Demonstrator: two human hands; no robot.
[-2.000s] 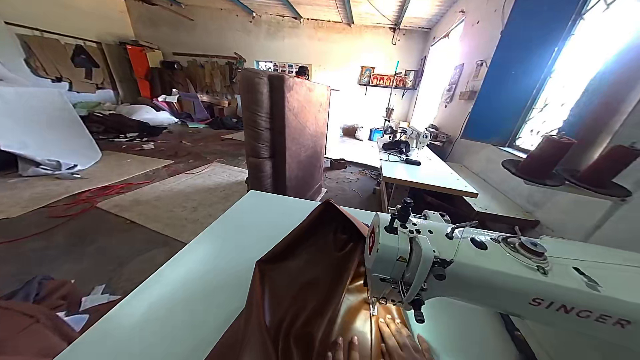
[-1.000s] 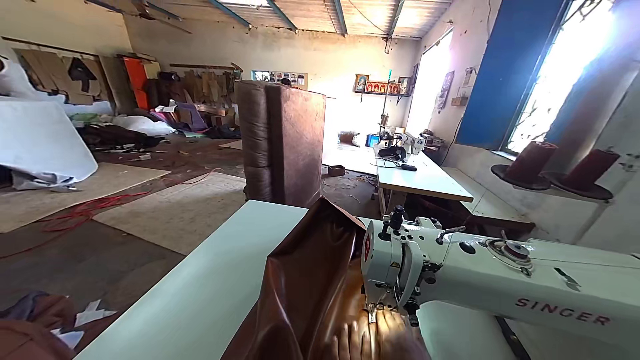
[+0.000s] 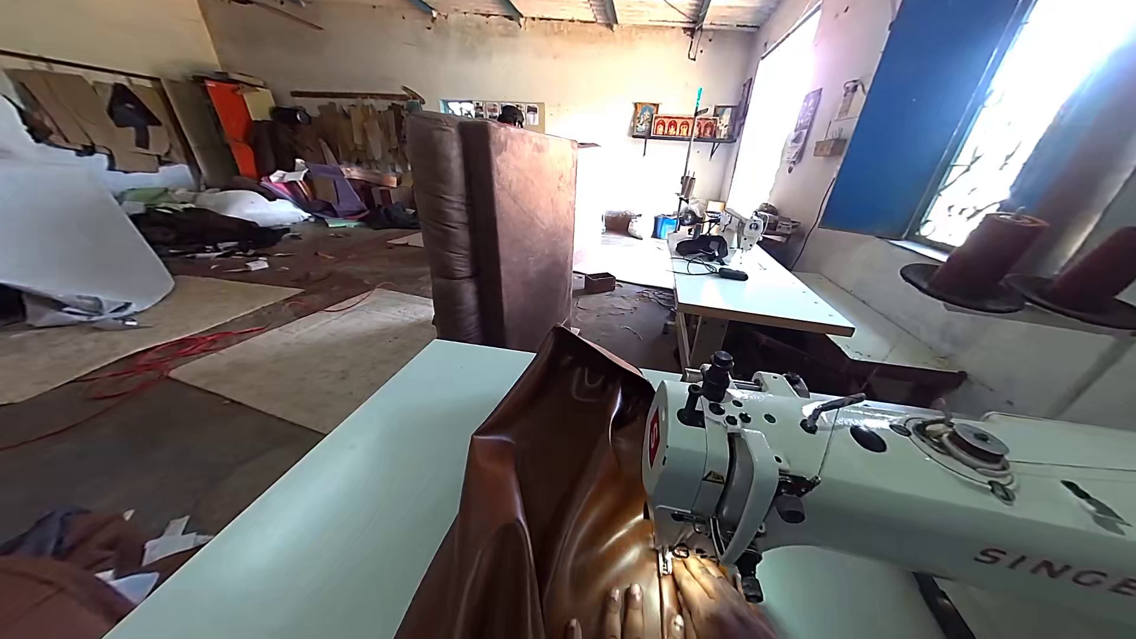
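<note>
Brown glossy leather-like material (image 3: 550, 479) lies in folds on the pale sewing table (image 3: 355, 497) and runs under the presser foot (image 3: 666, 559) of a Singer sewing machine (image 3: 852, 479). Flat on the material, just right of the foot, rests my right hand (image 3: 710, 599), fingers pointing toward the needle area. Only the fingers of my left hand (image 3: 626, 612) show at the bottom edge; they press on the material left of the foot. The rest of the left hand is out of frame.
Maroon thread cones (image 3: 990, 253) stand on holders at the right. Beyond the table stand a tall brown upholstered piece (image 3: 532, 231) and a second sewing table (image 3: 763, 293) with a machine. Red cable (image 3: 169, 351) lies on the floor at left, and fabric scraps (image 3: 71, 568) at lower left.
The material's folds have shifted beside the machine. My hands have changed position near the presser foot; the left fingers now show lower in view, apart from the right hand.
</note>
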